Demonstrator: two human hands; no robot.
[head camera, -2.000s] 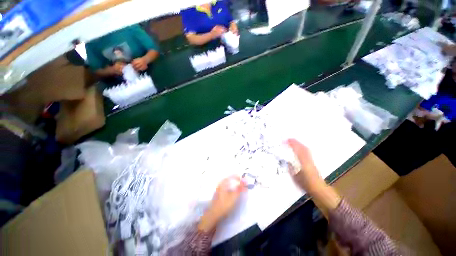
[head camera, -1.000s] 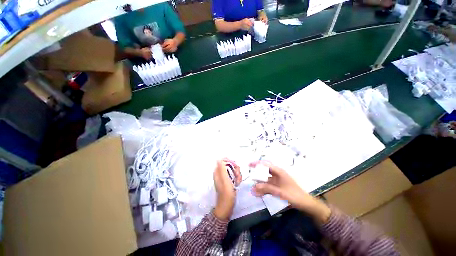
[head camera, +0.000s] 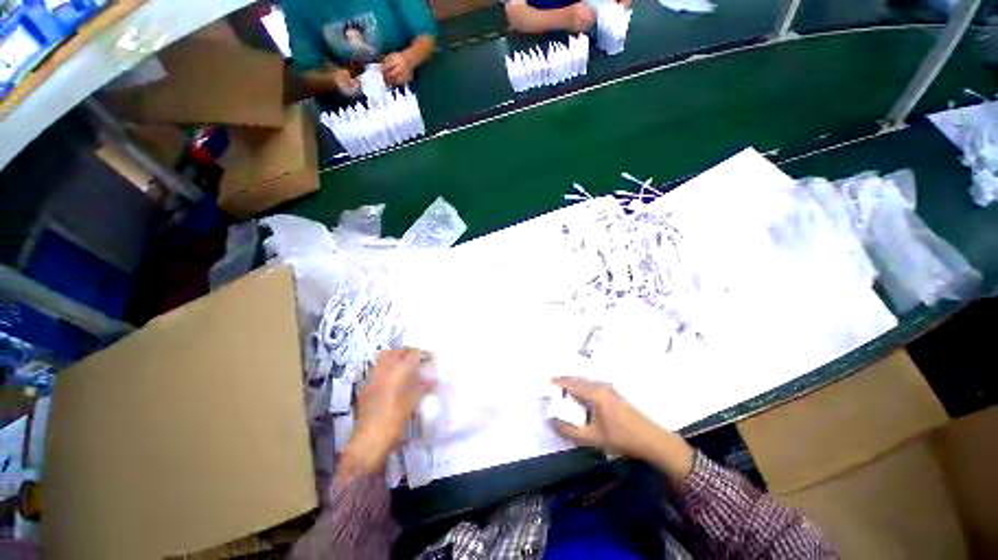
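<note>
My right hand (head camera: 613, 421) is over the front edge of the white work sheet (head camera: 492, 295), with thumb and finger closed on a small white block (head camera: 567, 409), likely a power adapter. My left hand (head camera: 389, 399) is at the sheet's left part, beside the heap of adapters with coiled white cords (head camera: 356, 323). It is blurred; something white shows at its fingers, but I cannot tell whether it is held. A heap of thin small white pieces (head camera: 629, 257) lies on the middle of the sheet.
A carton flap (head camera: 181, 427) stands at the left. An open carton (head camera: 854, 438) is at the lower right. Clear bags lie at the sheet's left (head camera: 317, 241) and right (head camera: 903, 246). Across the green conveyor belt (head camera: 525, 153), two people handle white pieces behind comb-like rows (head camera: 378, 123).
My hands have moved apart; the left went toward the adapter heap, while the right stays near the sheet's front edge with the white block. The view has shifted, so the bench appears further right.
</note>
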